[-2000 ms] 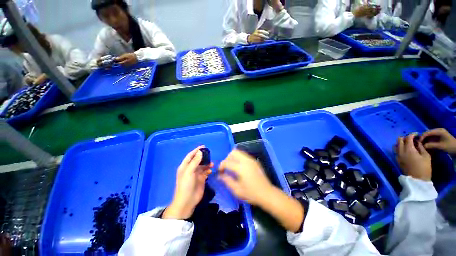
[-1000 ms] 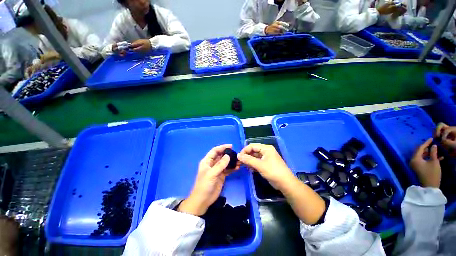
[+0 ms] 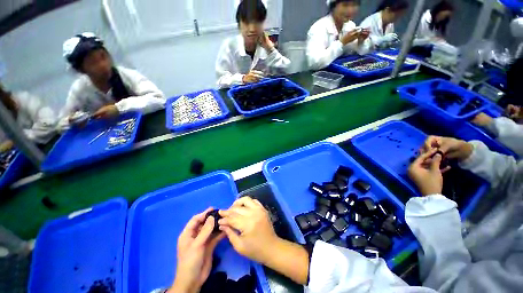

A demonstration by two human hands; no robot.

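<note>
My left hand (image 3: pixel 196 246) holds a black plastic housing (image 3: pixel 214 220) upright between thumb and fingers, above the middle-left blue tray (image 3: pixel 166 197). My right hand (image 3: pixel 248 226) is against the housing from the right, its fingertips pinched on it; they hide most of the piece. Whether a small fitting is between the fingertips cannot be told. A pile of matte black housings (image 3: pixel 229 284) lies at the tray's near end, partly hidden by my hands. The clear plastic box (image 3: pixel 266 200) is partly behind my right hand.
The right blue tray (image 3: pixel 298 160) holds shiny black blocks (image 3: pixel 338 209). The far-left blue tray (image 3: pixel 74 234) holds small black bits. Beyond runs the green conveyor belt (image 3: pixel 241 137) with loose pieces. Another worker's hands (image 3: pixel 433 163) are at the right; several white-coated workers sit across.
The view has tilted up and turned right, so the trays sit lower and further left. My right hand moved from beside the housing to it, and both hands stay together on it.
</note>
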